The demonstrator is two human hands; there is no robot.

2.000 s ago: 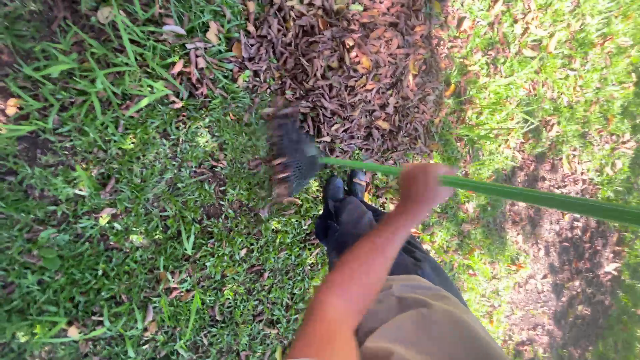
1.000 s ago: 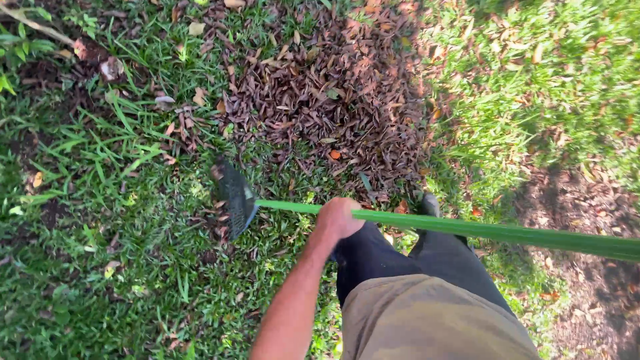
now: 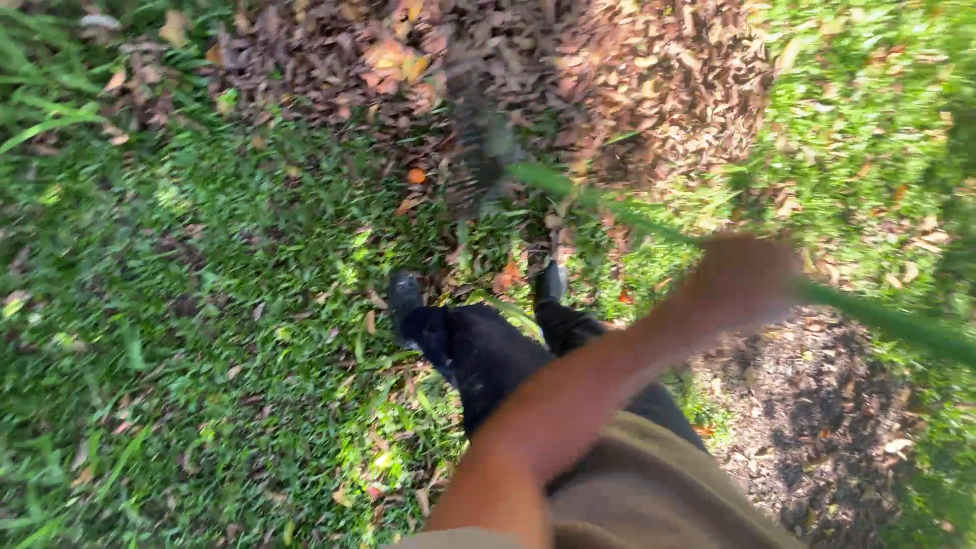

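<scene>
My left hand is closed around the green handle of a rake, with my forearm reaching across from the lower left. The handle slants from the upper middle to the right edge, where it leaves the view. At its far end the dark rake head, badly blurred, is over the near edge of a pile of dry brown leaves. My right hand is out of view.
My dark shoes and trousered legs are below the rake head. Grass with scattered leaves spreads on the left. A patch of bare soil lies at the lower right, with sunlit grass above it.
The rake head has moved from the grass left of the leaf pile to the pile's near edge. My left hand has moved right, still gripping the handle. My feet are now farther apart.
</scene>
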